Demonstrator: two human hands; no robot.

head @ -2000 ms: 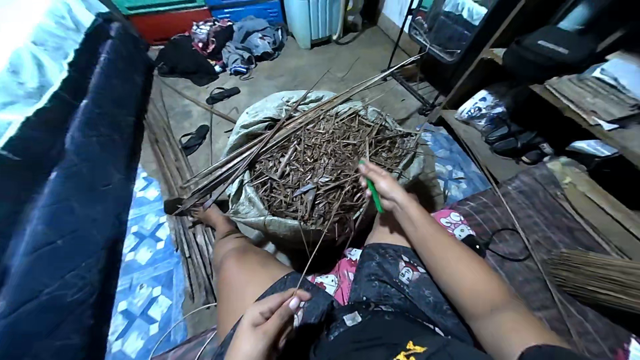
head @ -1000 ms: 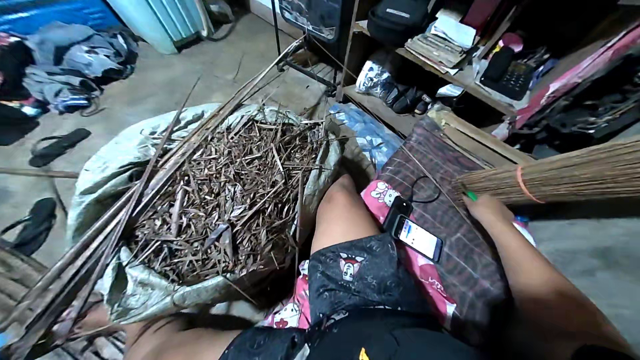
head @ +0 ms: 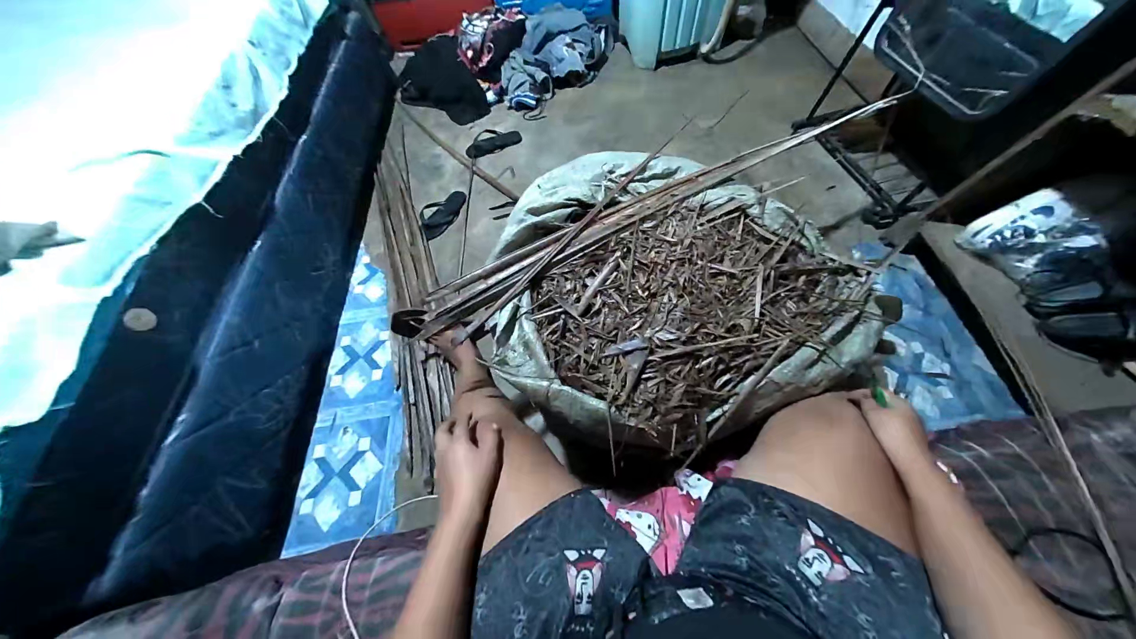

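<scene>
My left hand [head: 468,457] rests on my left knee, fingers bent and holding nothing visible. On my right knee lies my right hand [head: 892,422], closed around a small green object [head: 879,397], mostly hidden; in an earlier frame it looks like a green handle. Between my legs stands a pale woven sack [head: 559,377] with its rim rolled down, full of short brown dry plant scraps [head: 692,293]. Long dry leaf strips [head: 657,191] lie across the sack's far left side, and their near ends reach my left foot.
More long dry strips [head: 413,382] lie on the floor at left, beside a dark blue padded surface [head: 266,266]. Black flip-flops [head: 444,215] and a pile of clothes [head: 555,53] lie beyond. A metal stand [head: 879,191] and a plastic-wrapped bundle [head: 1034,231] are at right.
The thin strip between my hands two seconds ago is no longer in them. My right hand has come from the broom bundle at right to my knee. The view has swung back left.
</scene>
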